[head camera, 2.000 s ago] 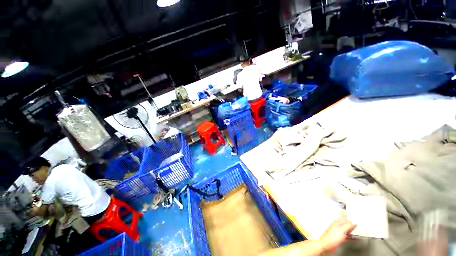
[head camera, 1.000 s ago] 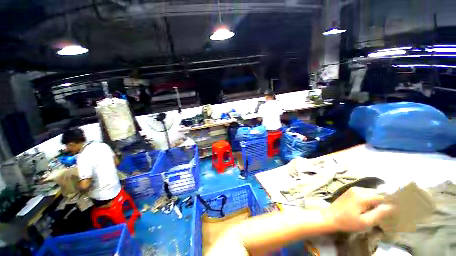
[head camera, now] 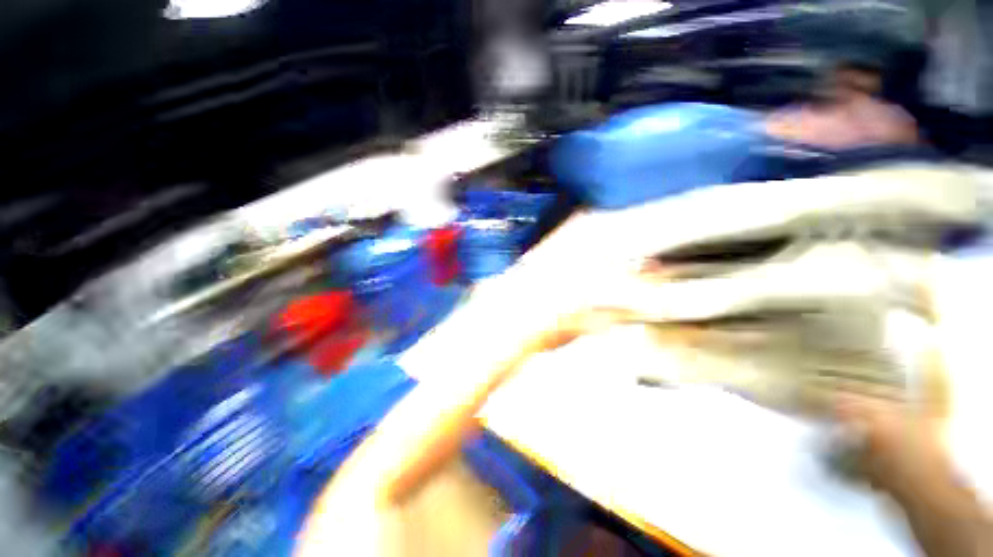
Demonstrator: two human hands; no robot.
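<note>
The view is strongly blurred. A beige garment piece (head camera: 806,337) lies in folds across the table on the right, with dark gaps between its layers. My left arm reaches in from the bottom, and my left hand (head camera: 583,324) is at the garment's left end; its fingers are too blurred to tell its grip. My right hand (head camera: 887,435) is at the garment's near edge on the right. A small dark-grey blur shows beside its fingers, and I cannot tell what it is. No card shows clearly.
The white table (head camera: 653,457) has a yellow-orange edge strip. A blue plastic-wrapped bundle (head camera: 664,152) lies at the far side, with a blurred person (head camera: 849,114) beyond it. Blue crates (head camera: 229,446) and red stools (head camera: 321,326) stand on the floor to the left.
The view has swung right and blurred. My left hand has moved from the brown-beige piece to the garment's left end. My right hand now shows at the right, and the garment is spread wider.
</note>
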